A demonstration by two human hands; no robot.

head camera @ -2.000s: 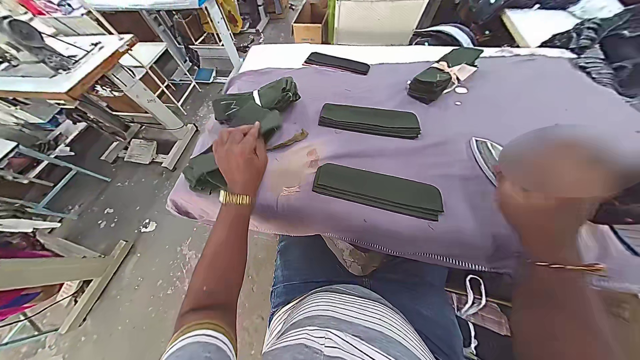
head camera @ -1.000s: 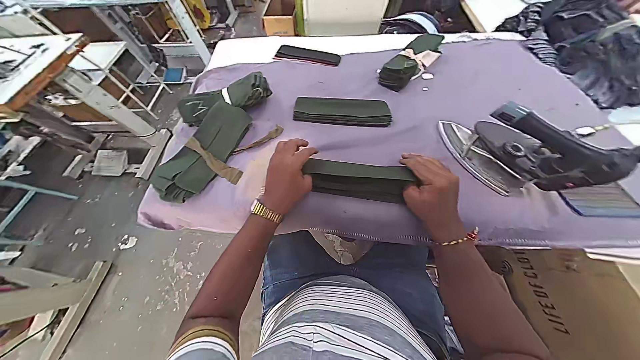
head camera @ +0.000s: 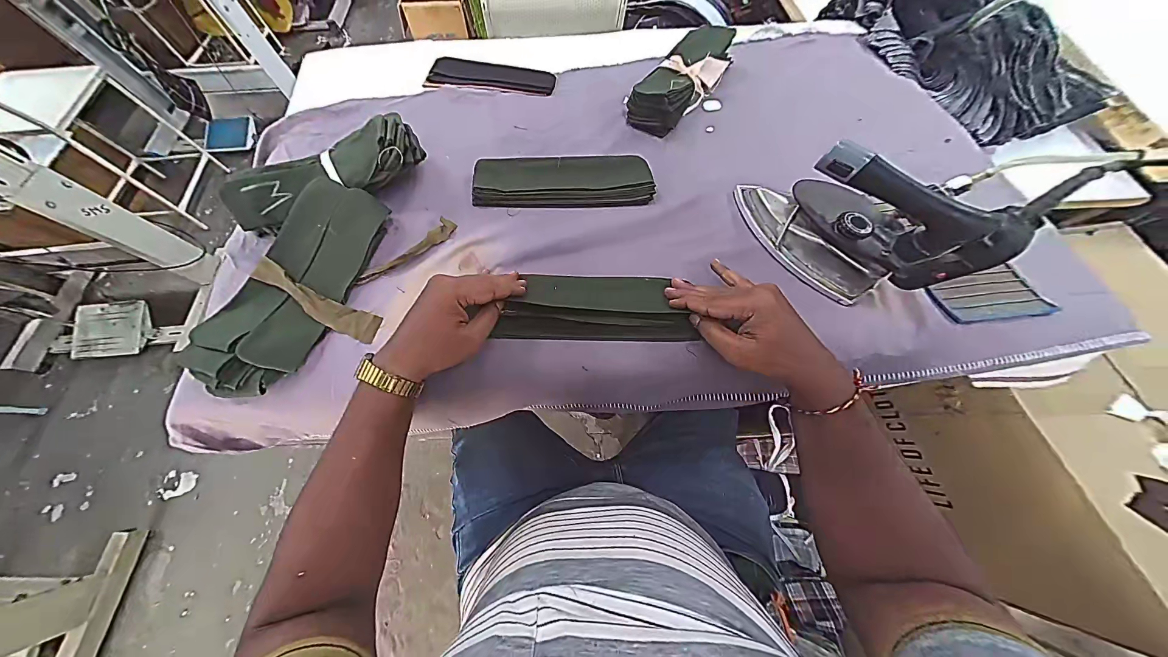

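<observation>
A stack of dark green fabric strips lies on the lilac-covered table close to my body. My left hand grips its left end, and my right hand holds its right end between thumb and fingers. Behind it lies a second green stack. To the right, an electric iron rests on the cloth, its soleplate partly visible. Loose green strips with a tan tie lie left of my left hand, against a rolled green bundle with a white band.
At the back are a small black stack and a tied green bundle. A striped pad lies beside the iron, whose cord runs right. Dark garments are piled at the back right. A cardboard box stands below the table's right side.
My right hand has left the blurred area by the iron and my left hand has left the green strips at left; both now hold the near stack's ends. Those strips lie more spread out.
</observation>
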